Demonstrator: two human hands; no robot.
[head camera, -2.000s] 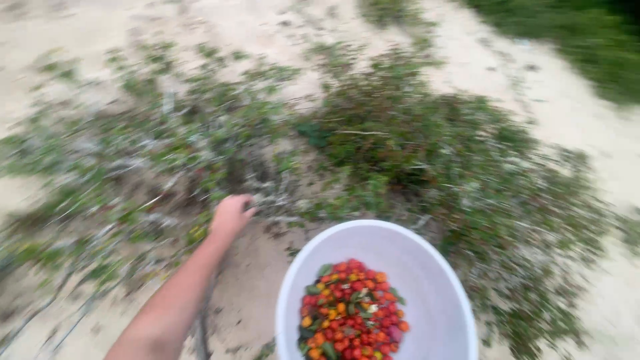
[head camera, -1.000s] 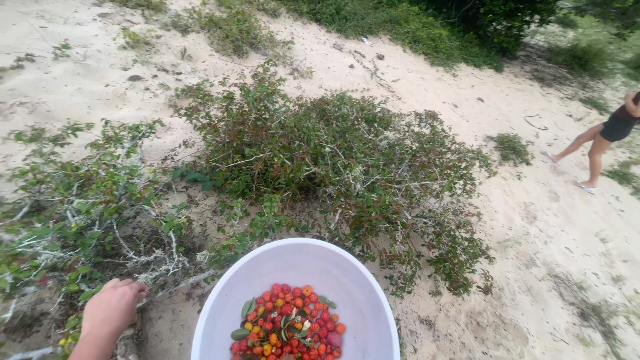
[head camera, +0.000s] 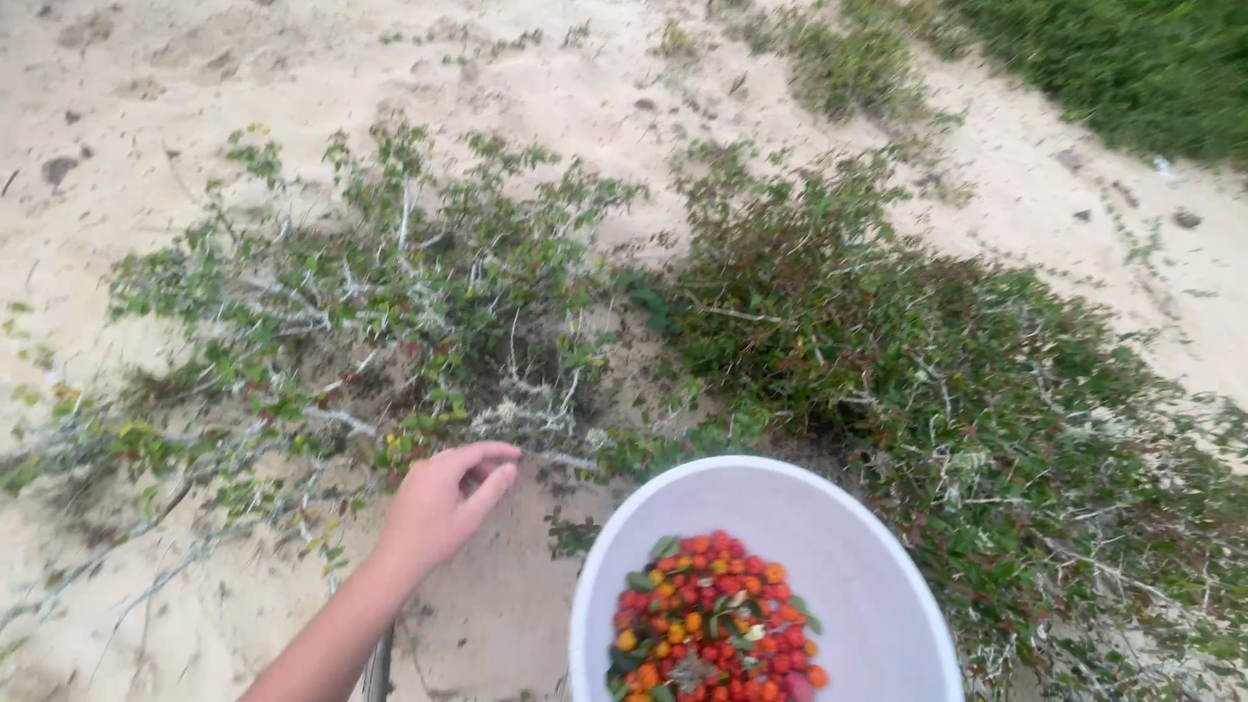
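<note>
My left hand (head camera: 453, 502) reaches in from the bottom, thumb and index finger curved toward each other with a gap between them. Nothing shows in it. Its fingertips are beside the pale, lichen-covered twigs of a low shrub (head camera: 390, 283). To the right of it is a white plastic bucket (head camera: 868, 585), with red, orange and yellow berries (head camera: 721, 614) and some green leaves at its bottom. The lower part of the bucket is cut off by the frame edge, and my right hand is not visible.
A denser green and reddish shrub (head camera: 936, 351) spreads over the right side, behind and beside the bucket. Pale sand (head camera: 292, 58) surrounds both shrubs. Green ground growth (head camera: 1131, 68) lies at the top right. A dark stick (head camera: 378, 663) is near my forearm.
The view has swung left since one second ago, so the person walking at the right is out of frame. My left hand remains near the shrub's twigs.
</note>
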